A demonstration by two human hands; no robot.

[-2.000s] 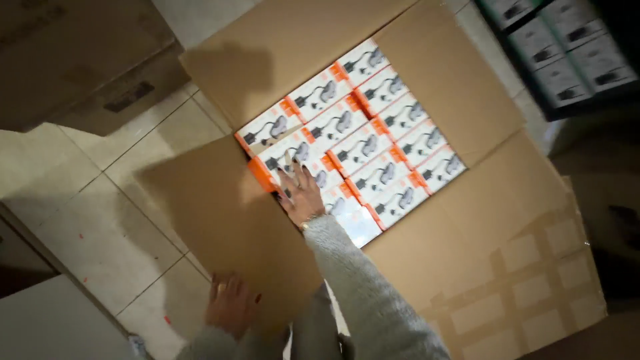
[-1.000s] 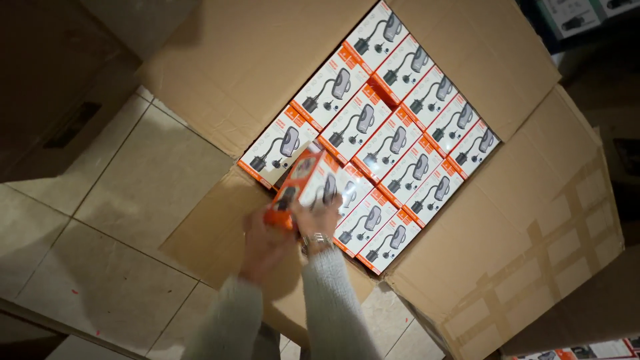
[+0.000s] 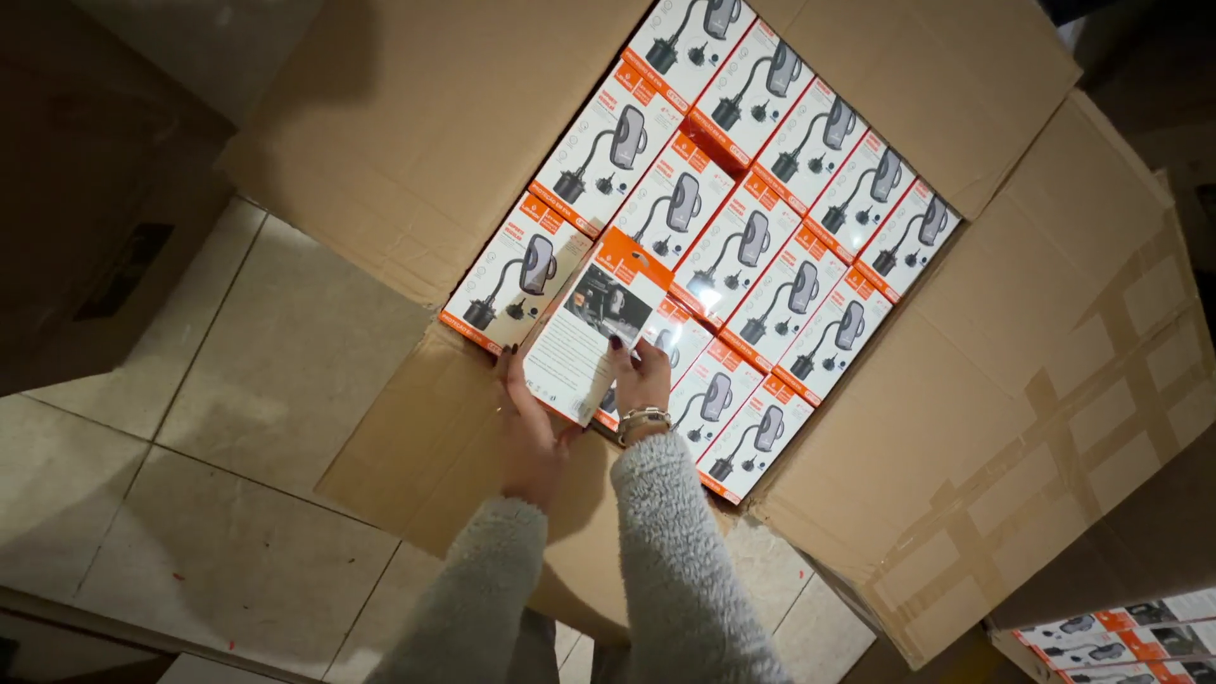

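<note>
A white and orange retail box (image 3: 597, 328) is held between my two hands, its printed back face up, tilted over the packed rows. My left hand (image 3: 534, 427) grips its lower left edge. On its right side, my right hand (image 3: 643, 380) holds the edge, with a bracelet at the wrist. Beneath and around it, several matching phone-holder boxes (image 3: 750, 249) lie in rows, fronts up, inside an open cardboard carton (image 3: 950, 418). The held box hides part of the boxes under it.
Carton flaps spread out on all sides, one (image 3: 399, 446) by my left forearm. A dark cardboard box (image 3: 85, 190) stands at the left on the tiled floor (image 3: 256, 380). More retail boxes (image 3: 1121, 641) are at the lower right.
Two seconds ago my right hand lay on the packed boxes and my left was apart, near the flap. Now both hold one box, which has turned from orange side up to its back face.
</note>
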